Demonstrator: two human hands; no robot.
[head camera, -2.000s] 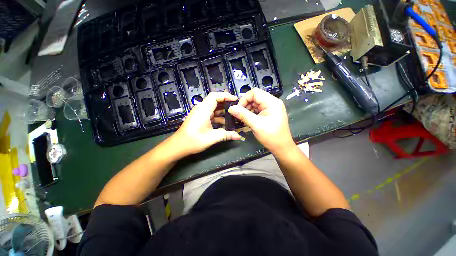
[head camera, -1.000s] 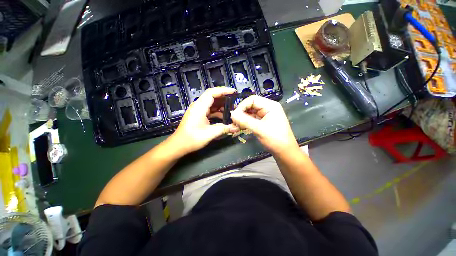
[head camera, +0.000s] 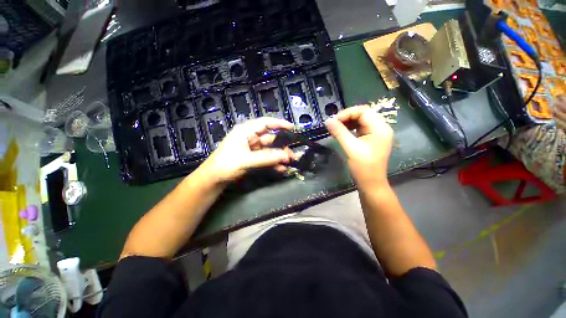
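Note:
My left hand (head camera: 245, 152) is in front of the black blister tray (head camera: 139, 169), thumb and fingers curved towards the right. A dark, blurred shape (head camera: 318, 158) lies by its fingertips; whether the hand holds it cannot be told. Small pale parts (head camera: 298, 174) lie by the left fingertips. My right hand (head camera: 367, 144) is to the right, fingertips close together near the tray's lower right corner; anything between them is too small to see. It partly hides a second pile of pale parts (head camera: 388, 108).
A thick black tool (head camera: 434, 115) with a cord lies right of the pile. Behind it are a reddish-brown container (head camera: 409, 49) on a tan board and a metal stand (head camera: 449, 53). Clear cups (head camera: 97, 140) and a phone-like device (head camera: 57, 197) are left. A person's sleeve (head camera: 539, 152) shows far right.
My right hand has moved right, away from my left hand, to the second pale pile. The upright black piece between the hands no longer shows there. My left fingers are spread wider.

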